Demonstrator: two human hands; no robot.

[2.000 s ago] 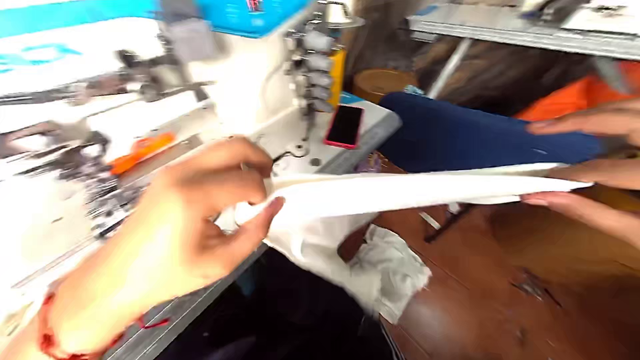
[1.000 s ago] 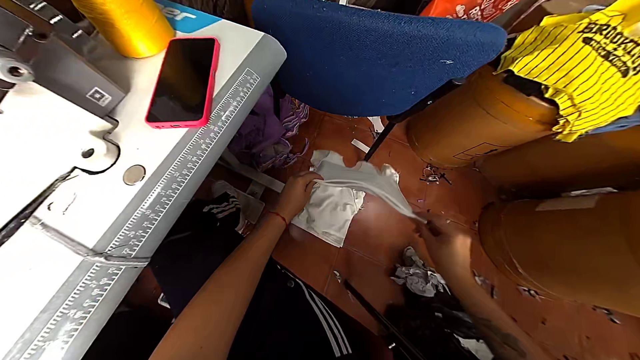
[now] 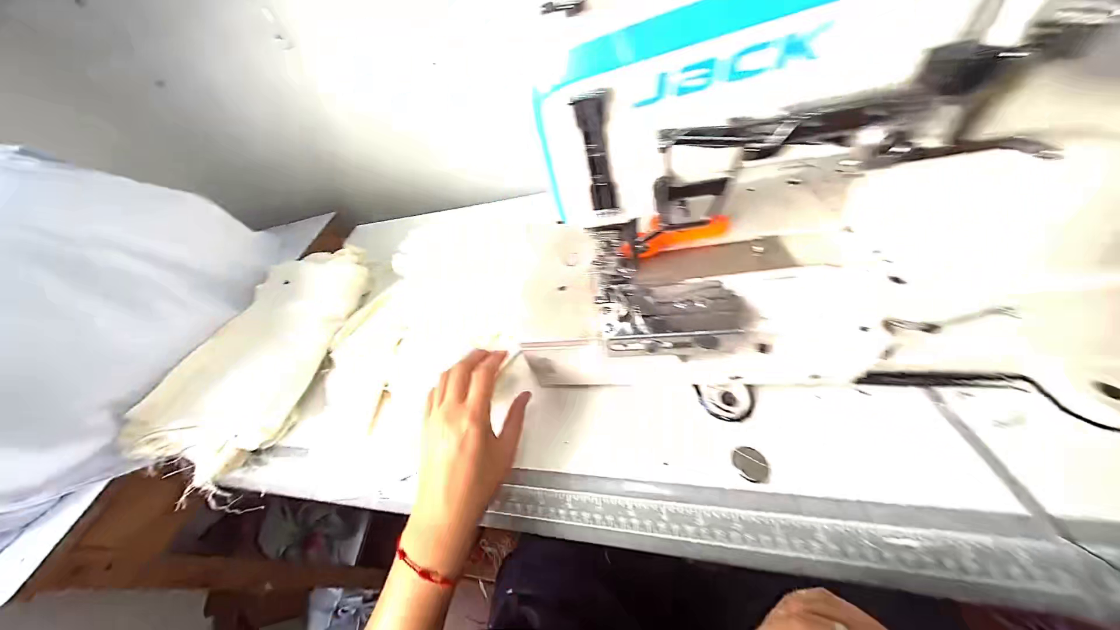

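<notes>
My left hand (image 3: 468, 424), with a red cord bracelet at its wrist, reaches over the white sewing table, palm down. Its fingertips lie at the edge of pale cream fabric (image 3: 446, 289), left of the needle area of a Jack industrial sewing machine (image 3: 700, 96). Glare hides whether the fingers pinch any cloth. My right hand (image 3: 814, 610) shows only in part at the bottom edge, below the table front, and what it holds is hidden. A stack of cream fabric pieces (image 3: 262, 359) with frayed ends lies at the table's left end.
Large white cloth (image 3: 96, 324) fills the left side. An orange part (image 3: 682, 236) is beside the machine's needle area. A measuring tape strip (image 3: 700, 529) runs along the table's front edge. A round metal disc (image 3: 751, 465) and a black cable (image 3: 962, 379) are on the tabletop.
The view has swung from the floor to the machine. My left hand, earlier over the floor holding white fabric with my right, is now on the table. My right hand is low at the table front.
</notes>
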